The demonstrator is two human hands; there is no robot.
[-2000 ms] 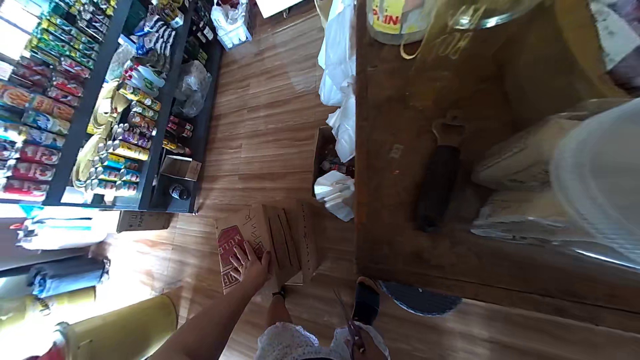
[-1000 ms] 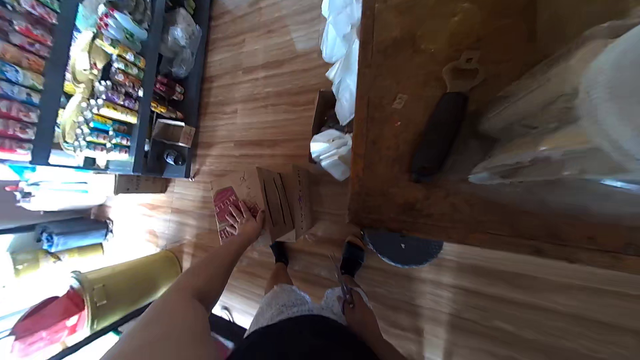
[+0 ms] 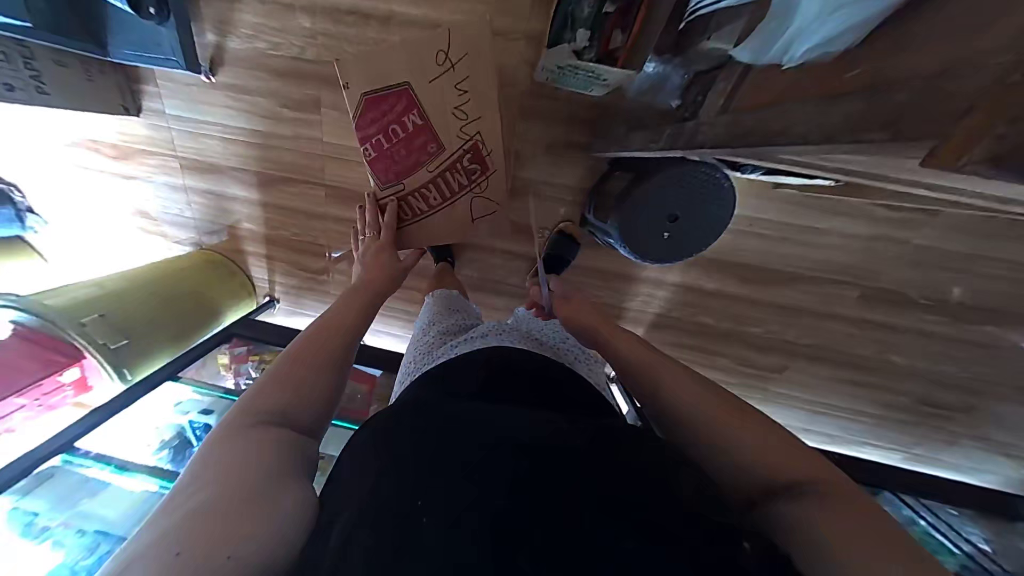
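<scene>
A flattened-looking cardboard box [image 3: 424,136] with a red printed panel and handwriting stands or lies over the wood floor in front of my legs. My left hand [image 3: 381,244] rests on its near left corner, with the fingers spread over the edge; whether it grips the board I cannot tell. Close to my right thigh, my right hand [image 3: 552,298] is closed on a thin, pointed metal tool [image 3: 539,260], which looks like scissors or a knife. Its blade points away from me, just right of the box.
A round dark stool [image 3: 674,210] stands right of my foot, beside a wooden table [image 3: 808,120]. An open carton [image 3: 588,68] lies at the top. At left are a yellow bin [image 3: 152,308] and a glass display case [image 3: 176,416]. Another cardboard box [image 3: 60,76] is at upper left.
The view has swung down and away from the table top. The box's printed face is now turned more toward me, and my left hand is at its near corner instead of on the red panel.
</scene>
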